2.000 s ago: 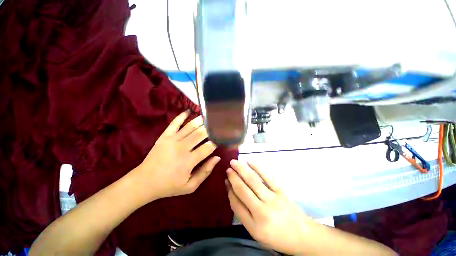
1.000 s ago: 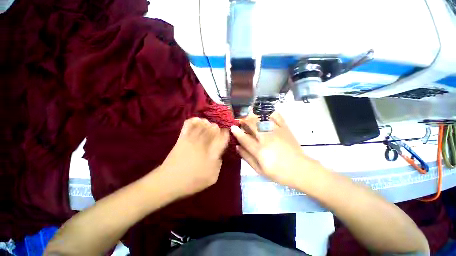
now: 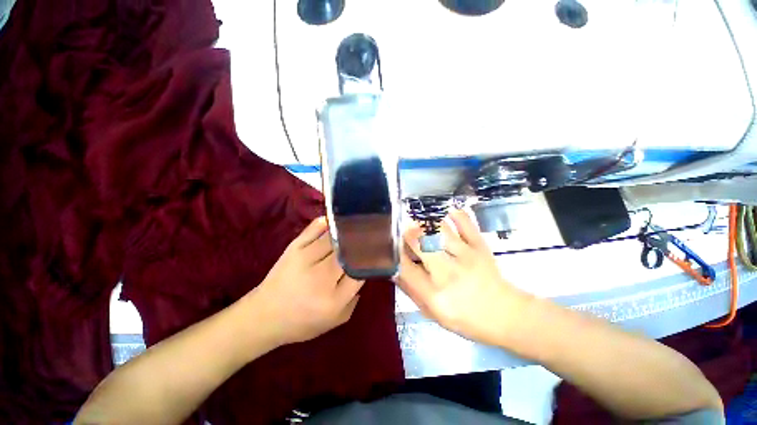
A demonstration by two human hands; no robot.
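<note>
A dark red garment piece (image 3: 166, 191) lies in a large heap left of the white sewing machine (image 3: 515, 83) and hangs over the table's front edge. A shiny metal guard (image 3: 359, 183) at the machine head's left end hides the needle area and some fingertips. My left hand (image 3: 307, 286) rests on the cloth just left of the guard, fingers bent; whether it pinches the cloth cannot be told. My right hand (image 3: 452, 278) is right of the guard at the cloth's right edge, its fingers near the thread tension springs (image 3: 427, 217); its grip is unclear.
A black smartphone (image 3: 588, 216) lies on the table at right. Thread snips (image 3: 651, 249) with blue and orange parts lie beside it. An orange cord (image 3: 732, 274) and olive coil (image 3: 749, 236) are at far right. The ruler-marked table edge (image 3: 614, 309) runs in front. More red cloth is below right.
The view has shifted, so more of the machine's top shows and the guard appears lower. The crinkled red section seen between the hands is now hidden. Both hands stay near the needle area.
</note>
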